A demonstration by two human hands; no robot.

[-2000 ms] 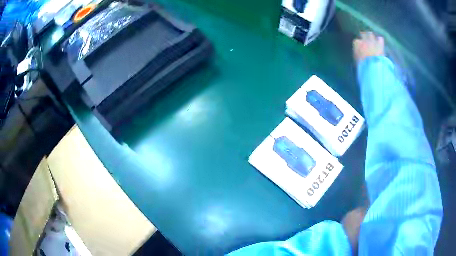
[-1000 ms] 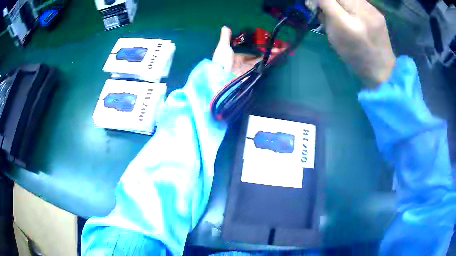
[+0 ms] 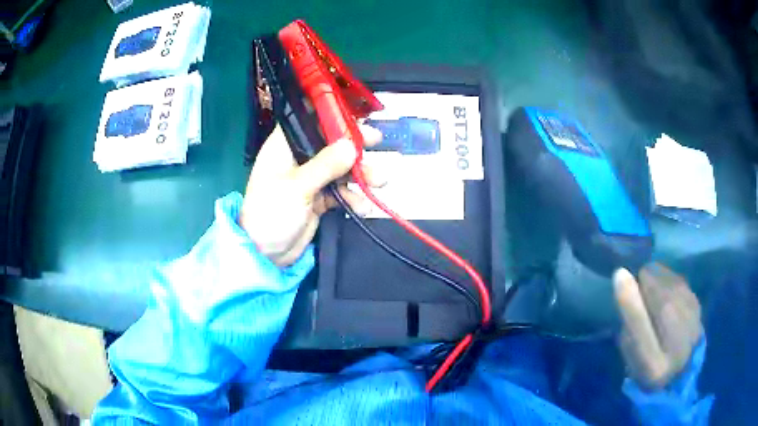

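Observation:
My left hand is closed around the red clamp and the black clamp, raised over the left side of a black foam tray. In the tray's recess lie a BT200 manual and white paper below it. Red and black leads run from the clamps across the tray to a bundle at its near edge. The blue-fronted battery tester is right of the tray, slanted. My right hand, blurred, is at its near end; whether it grips the tester cannot be told.
Two piles of BT200 manuals lie at the left. A small white card stack lies at the right. Black foam trays are cut off at the left edge, with a brown carton at the lower left.
The clamps are now in my left hand over the tray. The tester is now right of the tray and my right hand has moved down. The view has shifted to the right.

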